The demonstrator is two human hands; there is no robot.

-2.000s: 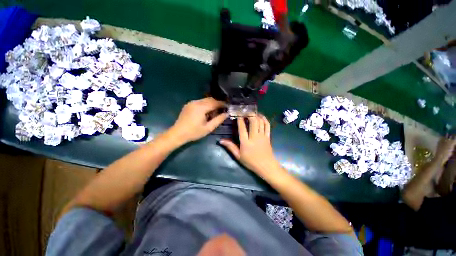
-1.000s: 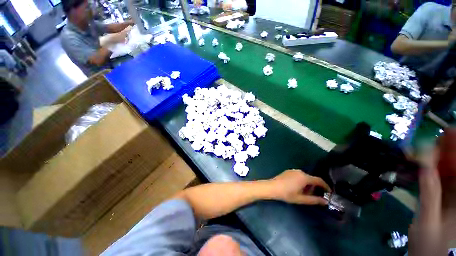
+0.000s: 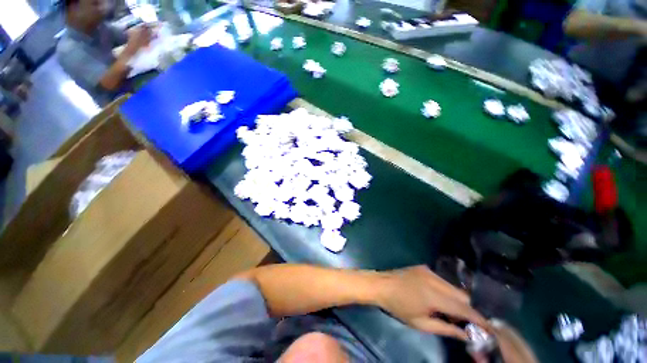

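The black hand press (image 3: 525, 227) stands at the right, blurred, with its red lever grip (image 3: 604, 188) upright. My left hand (image 3: 429, 301) is in front of the press foot, its fingertips on a small white and metallic module (image 3: 479, 336). My right hand (image 3: 512, 343) is partly seen at the bottom edge, blurred, close beside the same module; its grip cannot be made out. A heap of white modules (image 3: 305, 170) lies on the dark green bench left of the press.
Blue stacked sheets (image 3: 206, 92) with a few modules lie left of the heap. A cardboard box (image 3: 106, 248) stands at the left. The green conveyor (image 3: 355, 85) carries scattered modules. More modules (image 3: 617, 344) lie at lower right. A seated person (image 3: 96, 53) is at upper left.
My right hand has left the lever and come down near my left hand. The red grip now shows free. My left hand and the module have moved slightly down in view.
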